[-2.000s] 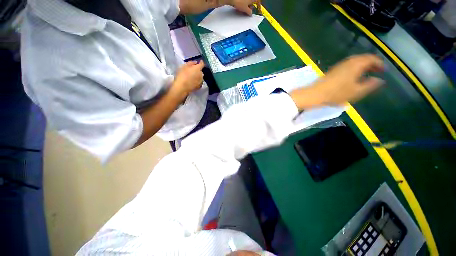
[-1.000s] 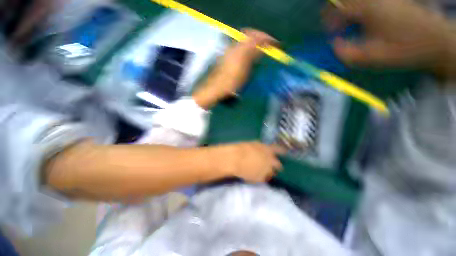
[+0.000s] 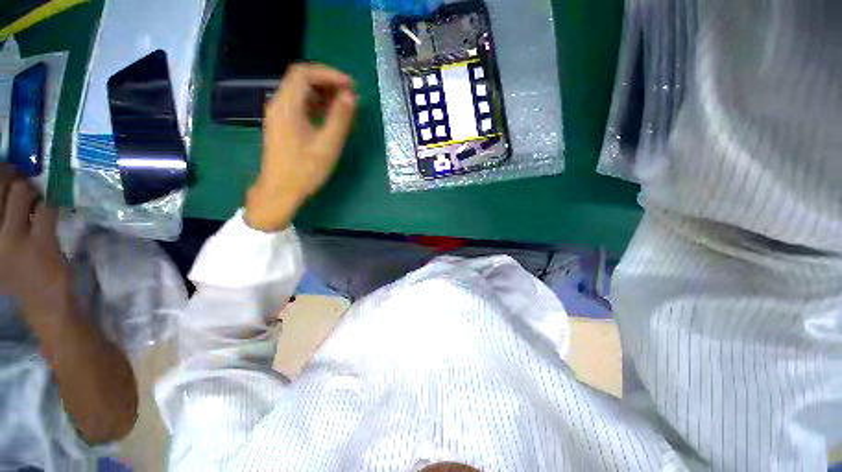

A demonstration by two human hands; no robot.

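Note:
The opened device (image 3: 458, 101) lies on a bubble bag (image 3: 535, 120), its white squares and yellow strips facing up. My left hand (image 3: 305, 138) is raised to the left of it, over the lower right part of a black cover panel (image 3: 258, 55). Its fingers are curled, with a gap by the thumb, and nothing shows in them. It does not touch the opened device. My right hand is not visible.
Another dark slab (image 3: 148, 129) lies on the film stack (image 3: 97, 147) at left. A blue-faced device (image 3: 28, 115) and another person's hand (image 3: 23, 226) are at far left. Silvery sleeves (image 3: 637, 101) lean at right beside a striped smock (image 3: 748, 230). A blue sheet (image 3: 369, 5) shows at the top edge.
The view has swung right and down, so the opened device is near the centre. A dark slab lies on the film stack, which had none two seconds ago. The other person's reaching arm has withdrawn.

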